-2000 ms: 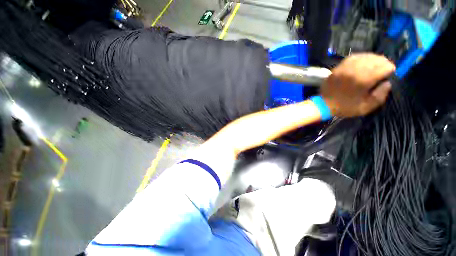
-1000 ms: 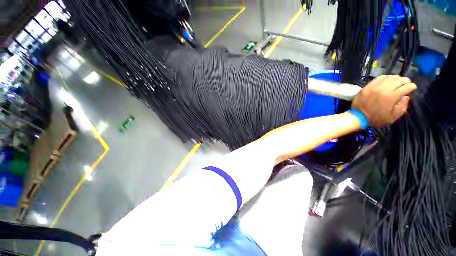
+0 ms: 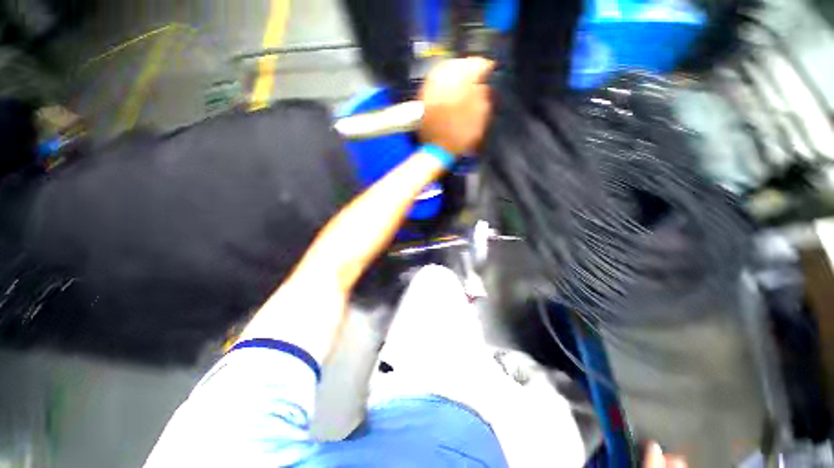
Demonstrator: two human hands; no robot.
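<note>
Everything is motion-blurred. My left hand (image 3: pixel 457 105) is closed around the pale hanging rail (image 3: pixel 382 121), near the middle top of the view. A thick black cable bundle (image 3: pixel 183 224) drapes over the rail to the left of the hand, with small silvery cable ends at its lower left. More loose black cables (image 3: pixel 585 210) spread right and down from beside the hand. My right hand (image 3: pixel 663 457) shows only as blurred fingertips at the bottom edge; what it holds, if anything, is hidden.
A blue round bin (image 3: pixel 389 160) stands behind the rail. Other black cables (image 3: pixel 544 46) hang at the top, beside a blue object (image 3: pixel 640 37). Yellow lines (image 3: pixel 272 46) mark the floor at upper left. My legs (image 3: pixel 434 320) are below. A blurred grey surface (image 3: pixel 681 366) is at lower right.
The view has swung right, so the rail, draped bundle and my left hand sit farther left. My left hand still grips the rail. My right fingertips have appeared at the bottom edge.
</note>
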